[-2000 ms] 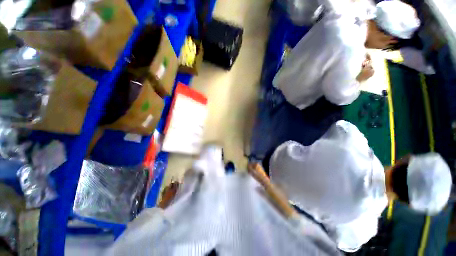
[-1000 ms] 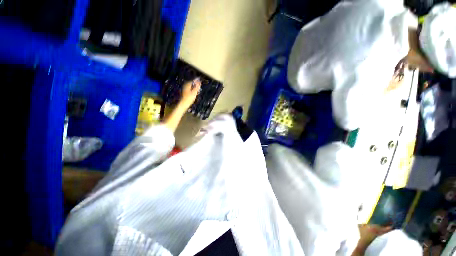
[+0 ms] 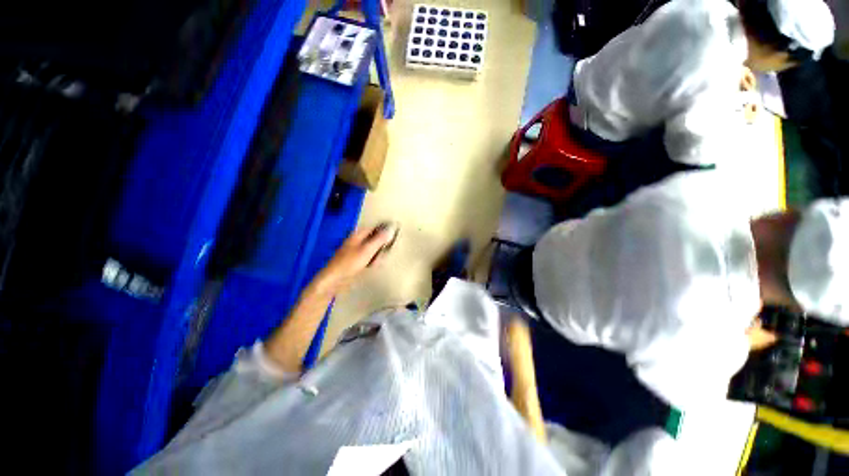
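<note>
My left hand [image 3: 361,253] is bare and reaches forward over the beige aisle floor beside the blue rack. Its fingers are bent and blurred, with a dark patch at the fingertips; I cannot tell if it holds something. My right hand [image 3: 514,327] hangs low by my coat, near the seated person, small and blurred, its fingers not clear. A white tray [image 3: 445,73] with rows of dark round parts is on the floor ahead. No hand touches it.
Blue rack [image 3: 200,246] with dark contents runs along the left; a cardboard box [image 3: 370,149] and a shiny silvery pack [image 3: 337,48] are at its edge. A red stool [image 3: 551,153] stands on the right. People in white coats [image 3: 642,270] sit at the bench on the right.
The view has moved along the aisle; the white tray and red stool now show. My left arm still reaches forward, no longer in front of a black crate. My right forearm shows again.
</note>
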